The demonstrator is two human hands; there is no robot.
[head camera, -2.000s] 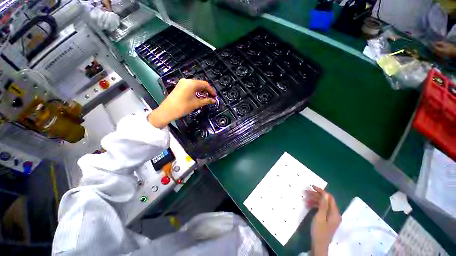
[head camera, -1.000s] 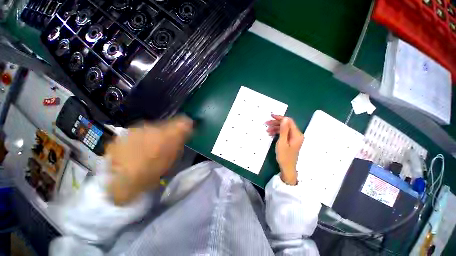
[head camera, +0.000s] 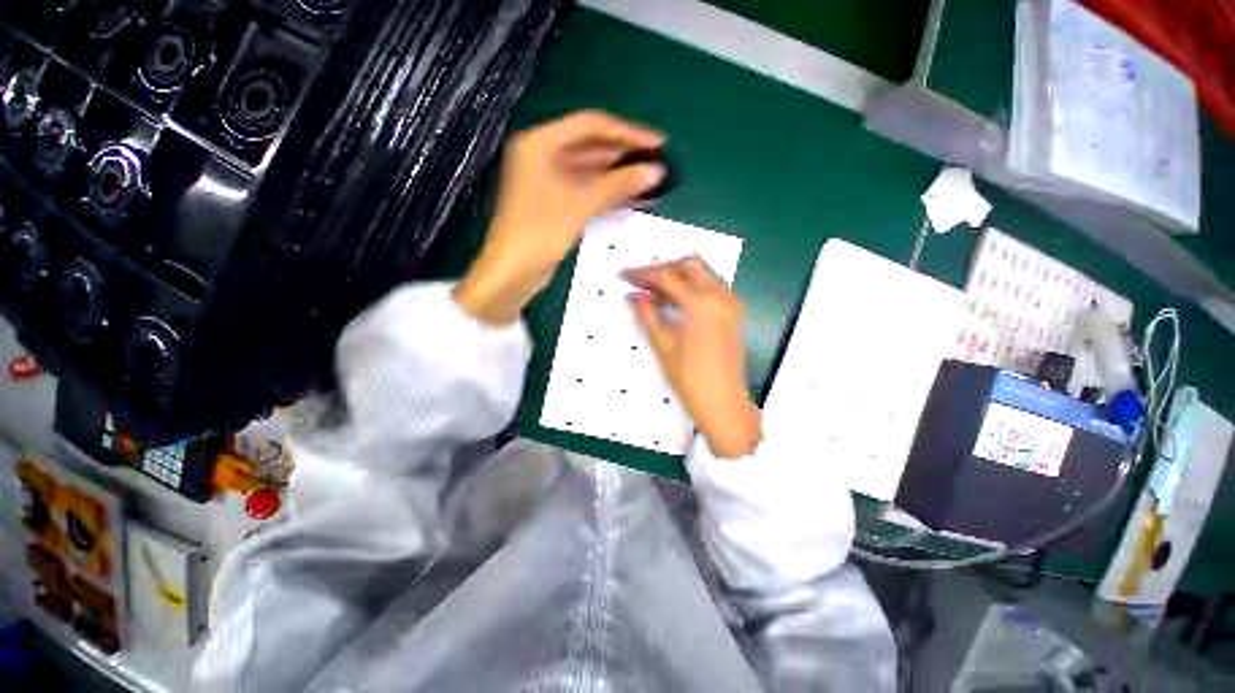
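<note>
My left hand (head camera: 562, 190) is above the top left corner of the white liner sheet, its thumb and fingers around a dark, blurred round housing (head camera: 642, 168). My right hand (head camera: 694, 339) is over the middle of the liner sheet (head camera: 582, 406), thumb and forefinger close together. Whether its fingertips hold a tiny pad cannot be made out. Small black dots stand in spaced rows on the sheet, and my right hand hides some of them.
A stack of black blister trays (head camera: 366, 149) stands at left. A second white sheet (head camera: 867, 339) lies at right, beside a dark box with blue top (head camera: 1002, 454). Behind are a card with rows of marks (head camera: 1043, 291), a white wipe (head camera: 956, 200) and sleeved papers (head camera: 1111, 115).
My left hand has moved from the tray stack to the liner sheet with a dark part in its fingers. My right hand has moved left over the sheet. The view has turned towards the sheets.
</note>
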